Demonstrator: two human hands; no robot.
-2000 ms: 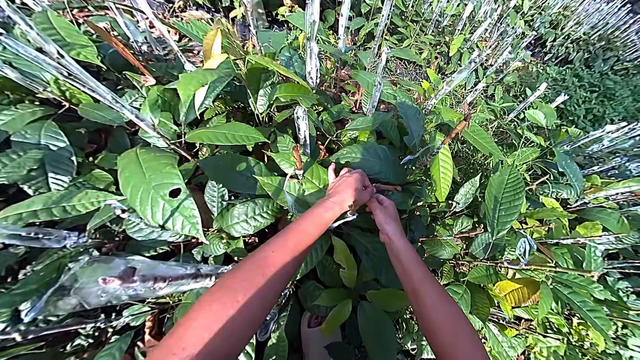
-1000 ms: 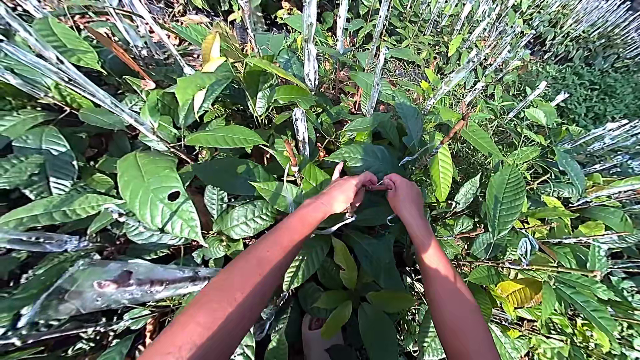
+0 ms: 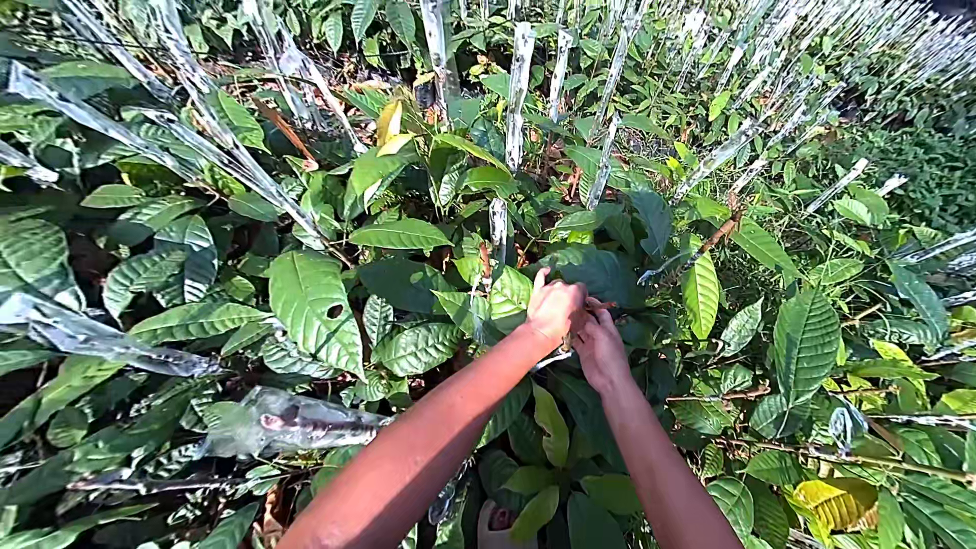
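Near the middle of the head view my left hand [image 3: 557, 309] is closed with its thumb pointing up, and my right hand [image 3: 598, 343] meets it from the right. Between them a short brown stem [image 3: 602, 306] pokes out to the right of the fingers. A pale strip [image 3: 552, 361] hangs just under the hands. What each hand grips is mostly hidden by the fingers. Broad green leaves [image 3: 316, 305] surround the hands, one of them with a hole. A brown cut stem [image 3: 486, 263] stands just left of the left hand.
Upright stems wrapped in clear plastic [image 3: 518, 95] stand behind the hands, with many more at the upper right. A clear plastic sleeve [image 3: 293, 423] lies over a stem at the lower left. A bare brown twig [image 3: 713, 242] slants up at the right. Yellowed leaves [image 3: 835, 499] show lower right.
My right hand was raised beside the left one a second ago; now it is lower, with the wrist under the stem. My left hand has stayed at about the same place.
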